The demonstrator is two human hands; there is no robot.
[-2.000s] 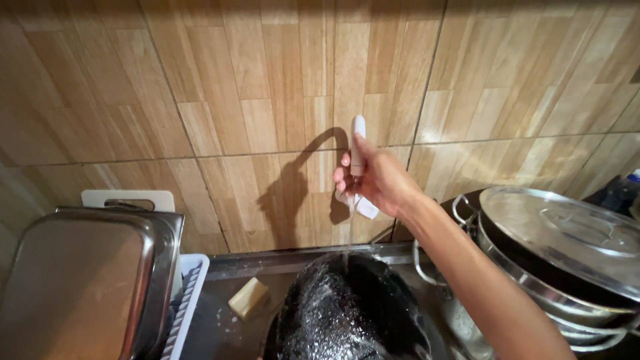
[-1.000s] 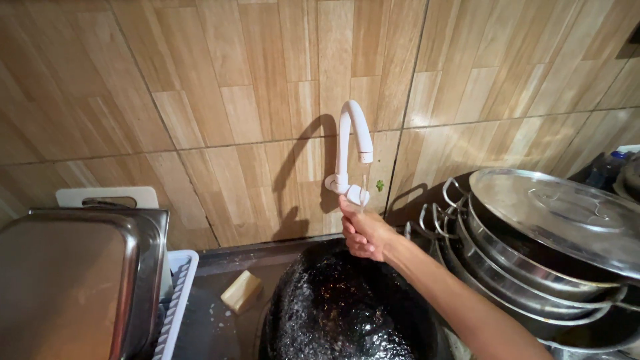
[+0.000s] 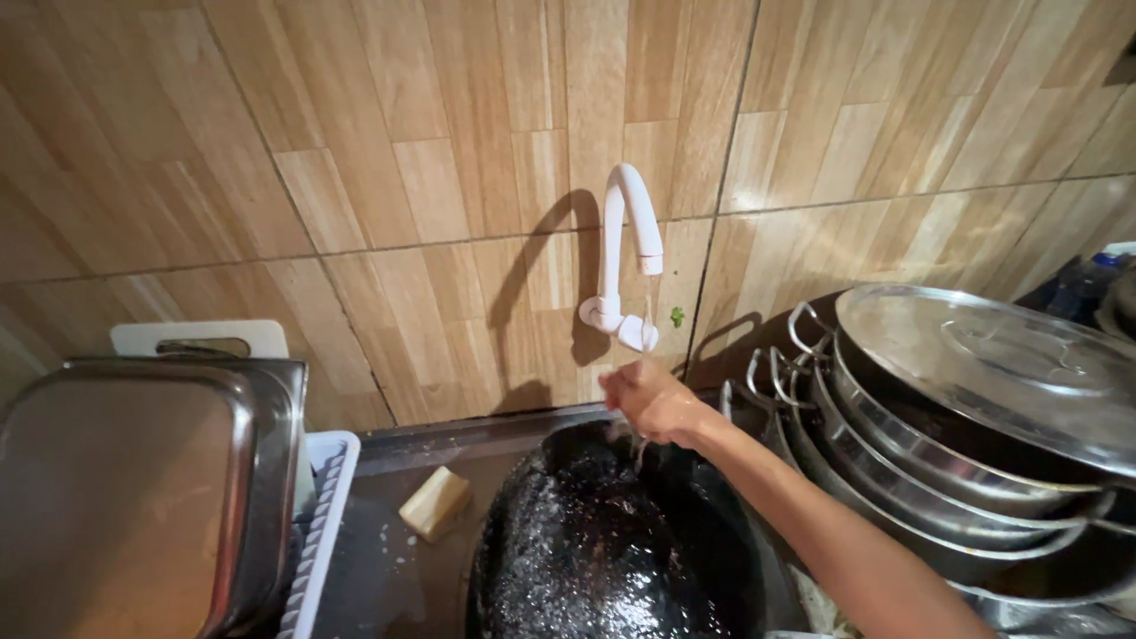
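My right hand (image 3: 655,401) is under the white faucet (image 3: 630,213), just below its knob, with its fingers curled. A thin stream of water falls from the spout onto the hand and drips off it. The hand seems to hold nothing, though its palm side is hidden. Beneath it a large, dark, wet round vessel (image 3: 612,541) glistens, filling the lower middle of the view. To its left a pale yellowish block (image 3: 436,503), perhaps soap, lies on the wet dark counter (image 3: 373,568). My left hand is out of view.
On the left, metal trays (image 3: 124,488) lean in a white plastic rack (image 3: 324,532), with a white cutting board (image 3: 200,335) behind. Stacked metal pots (image 3: 932,479) with a lid (image 3: 1021,355) stand at the right. A tiled wall (image 3: 444,195) closes off the back.
Two seconds ago my right hand was higher, at the faucet, covering part of it. It has come down below the knob, and the whole spout now shows.
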